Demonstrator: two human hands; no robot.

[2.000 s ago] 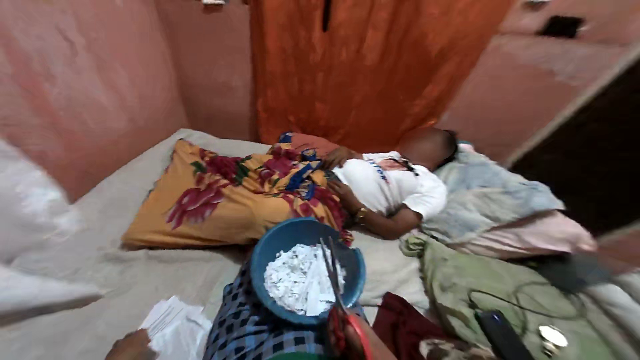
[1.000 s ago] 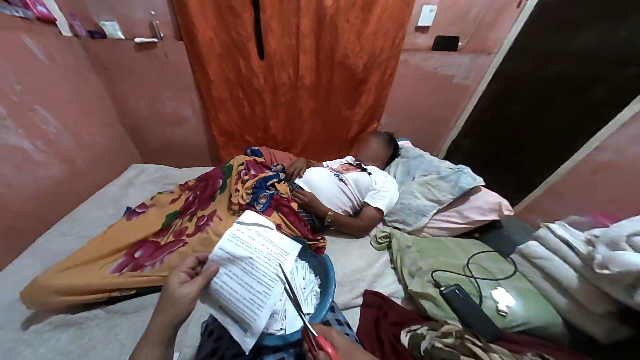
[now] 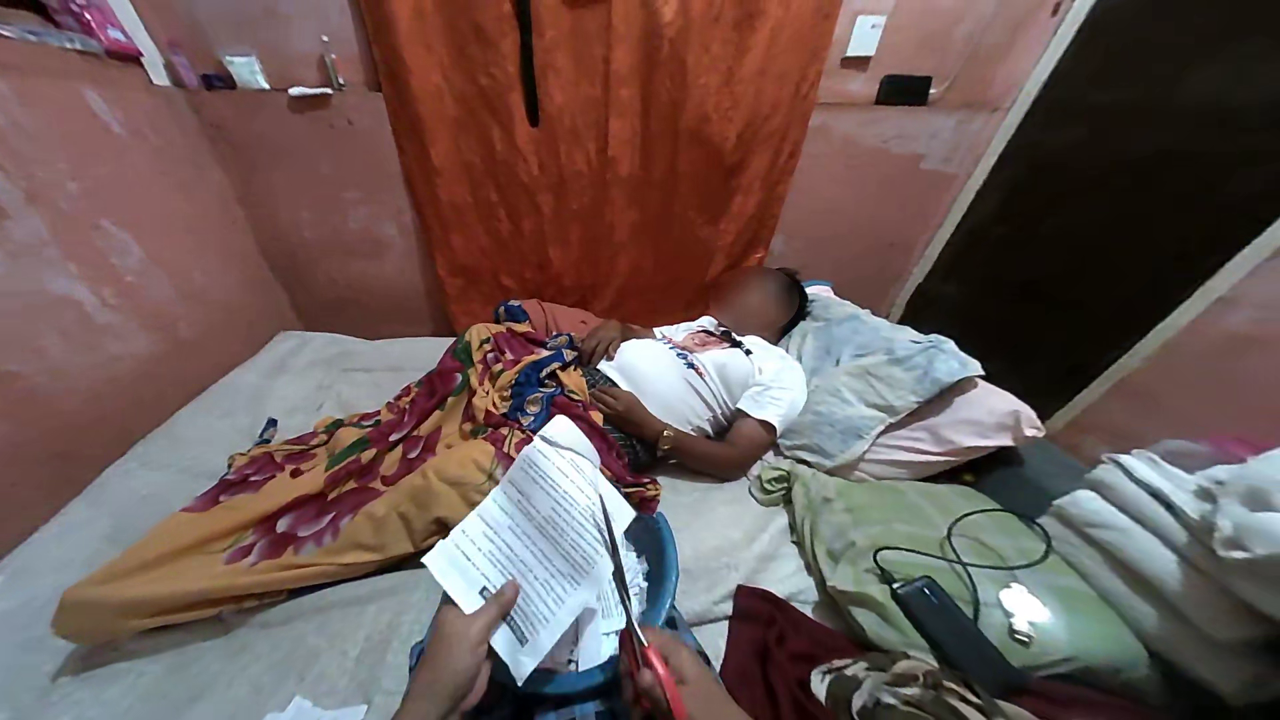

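My left hand (image 3: 462, 650) holds a printed sheet of paper (image 3: 535, 545) by its lower left edge, the thumb on top. In my right hand (image 3: 680, 675) is a pair of scissors (image 3: 652, 665) with red handles, the blades pointing up along the sheet's right edge. Whether the blades touch the paper I cannot tell. Below the sheet a blue plastic basin (image 3: 662, 570) rests on my lap, with cut white paper pieces (image 3: 636, 580) in it; the sheet hides much of it.
A person (image 3: 700, 385) lies on the bed beyond the basin, legs under a floral blanket (image 3: 370, 500). To the right are a green pillow (image 3: 940, 535) with a black device (image 3: 955, 630) and cable, and piled cloths (image 3: 1150, 540). More paper (image 3: 318, 710) lies at the lower left.
Two seconds ago my left hand was low by papers at the left; it now holds the printed sheet up over the basin, beside the scissors. The view has shifted.
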